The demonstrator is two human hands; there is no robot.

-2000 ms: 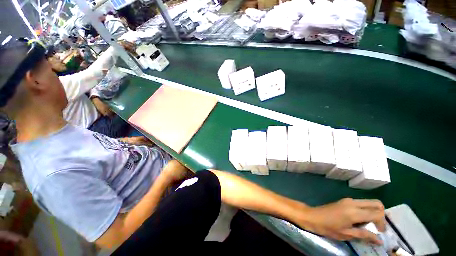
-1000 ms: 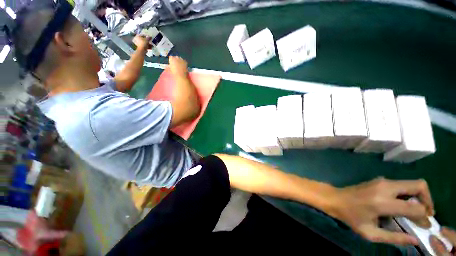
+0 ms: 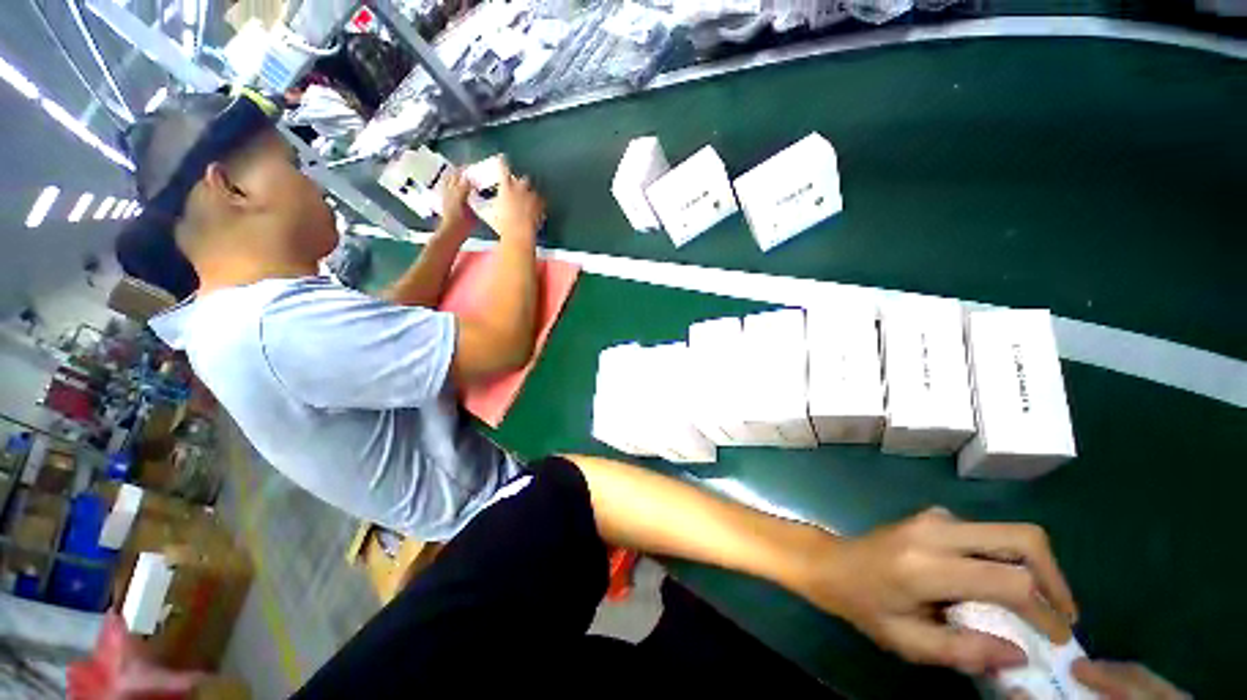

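A white item with faint print point(image 3: 1023, 648) is at the lower right; what it is cannot be told. My left hand point(image 3: 944, 588) is closed around it, fingers over its top. My right hand point(image 3: 1128, 681) is mostly cut off by the bottom edge; its fingertips are on the item's right end. Small white product boxes stand upright in a tight row on the near green worktop, the rightmost point(image 3: 1020, 397) nearest my hands. Three more boxes, one at the right point(image 3: 790, 192), stand on the belt behind the white edge strip point(image 3: 711, 278).
A neighbouring person point(image 3: 328, 356) sits at the left, both hands on a white box point(image 3: 486, 175) above the pink-red mat point(image 3: 547, 308). Bagged parts point(image 3: 602, 55) lie along the belt's far side. Cartons and blue bins point(image 3: 85, 554) are at the lower left.
My left hand has moved off the flat dark-and-white item area and now holds the white item, with my right fingertips in view. The neighbour's hands have come up and together at a box.
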